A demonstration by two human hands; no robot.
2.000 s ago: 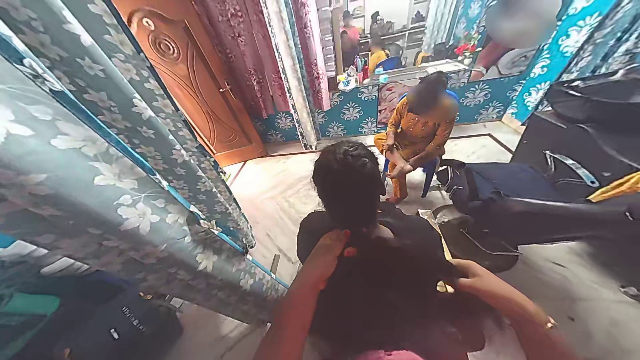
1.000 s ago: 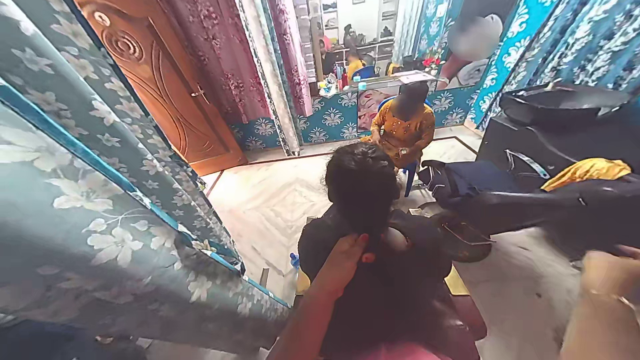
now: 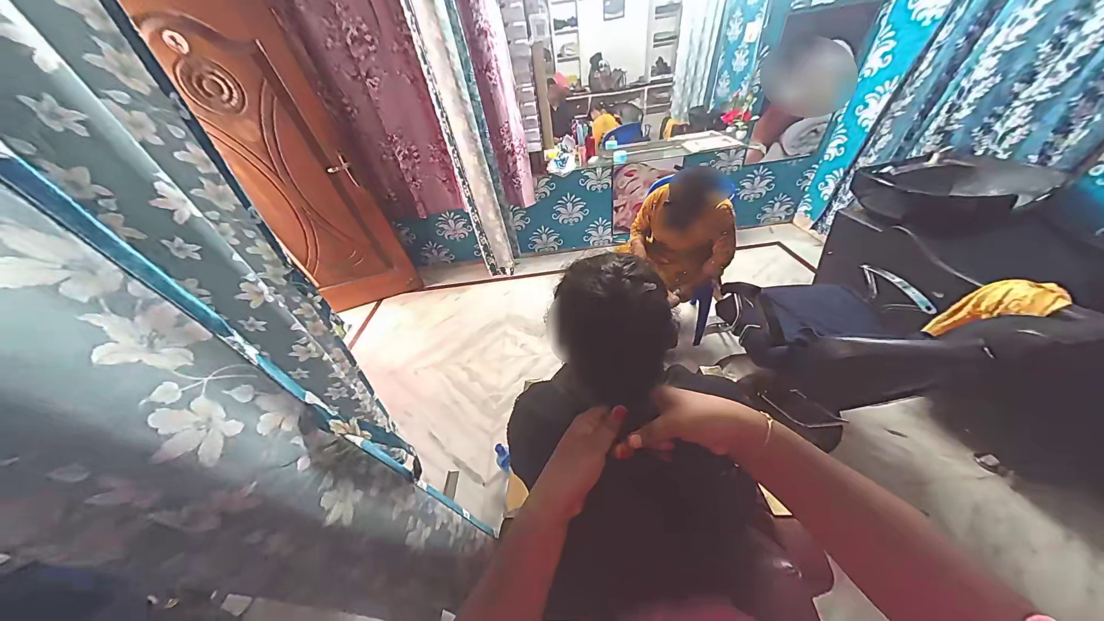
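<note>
A person with dark hair (image 3: 614,323), in a black top, sits right in front of me with their back to me. My left hand (image 3: 588,448) grips the gathered hair at the nape, its fingertips closed together. My right hand (image 3: 690,421), with a thin bracelet at the wrist, meets it there from the right, fingers bent around the same hair. The fingertips of both hands nearly touch. Dark hair hangs below them and blends with the black top, so its lower outline cannot be made out.
Another person in a mustard outfit (image 3: 690,228) sits on a blue chair beyond. At right stand a black salon wash basin (image 3: 957,185) and its reclining seat (image 3: 871,362), with a yellow cloth (image 3: 1005,304). Floral curtains (image 3: 198,362) hang at left, near a carved wooden door (image 3: 285,147).
My right hand, away at the right edge one second ago, is now at the nape beside my left. The left has stayed at the hair. The seated person's head has shifted within the view.
</note>
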